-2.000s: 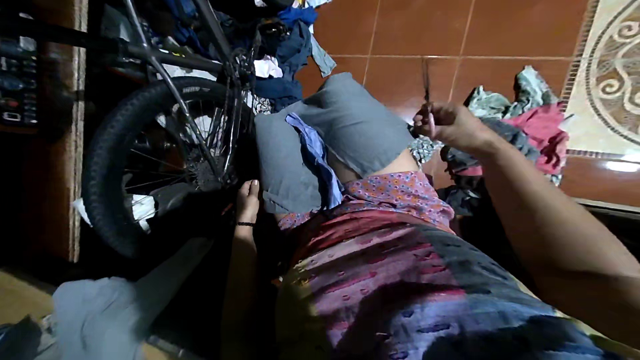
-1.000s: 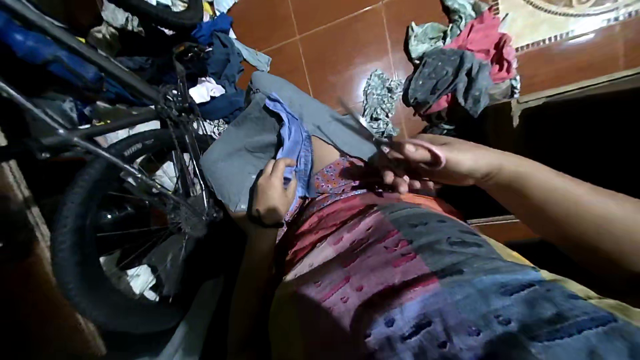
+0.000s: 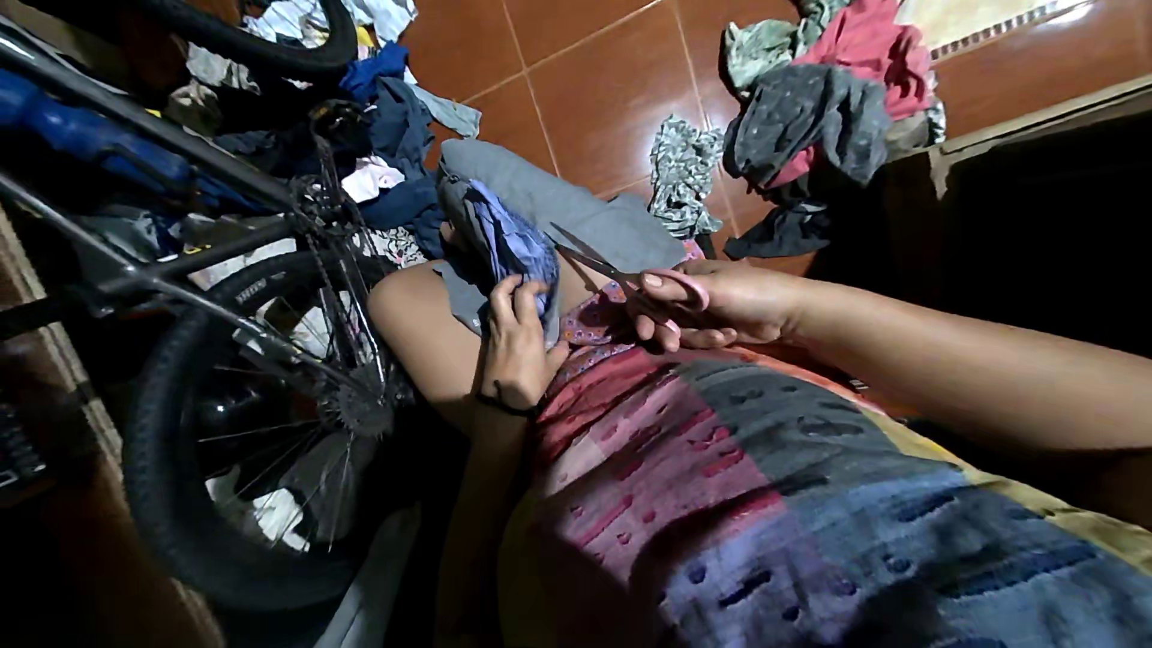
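Pink-handled scissors [image 3: 589, 255] are in my right hand [image 3: 706, 301], the thumb at one handle loop and the blades pointing left over my lap, slightly parted. My left hand [image 3: 522, 346] grips the edge of a blue-violet piece of cloth [image 3: 508, 229], which lies with a grey cloth [image 3: 567, 193] across my legs. A dark band circles the left wrist. Below both hands spreads a patchwork garment [image 3: 702, 450] with red, grey and blue parts.
A bicycle's rear wheel [image 3: 148, 450] and frame stand close on the left. Piled clothes [image 3: 396, 126] lie behind it. On the tiled floor [image 3: 603, 90] are a patterned crumpled cloth [image 3: 684, 171] and a heap of grey and red clothes [image 3: 810, 117].
My left hand has come from beside the grey cloth onto the blue-violet cloth, which is now bunched up. The scissors, upright earlier, now point left over my lap. The view has shifted.
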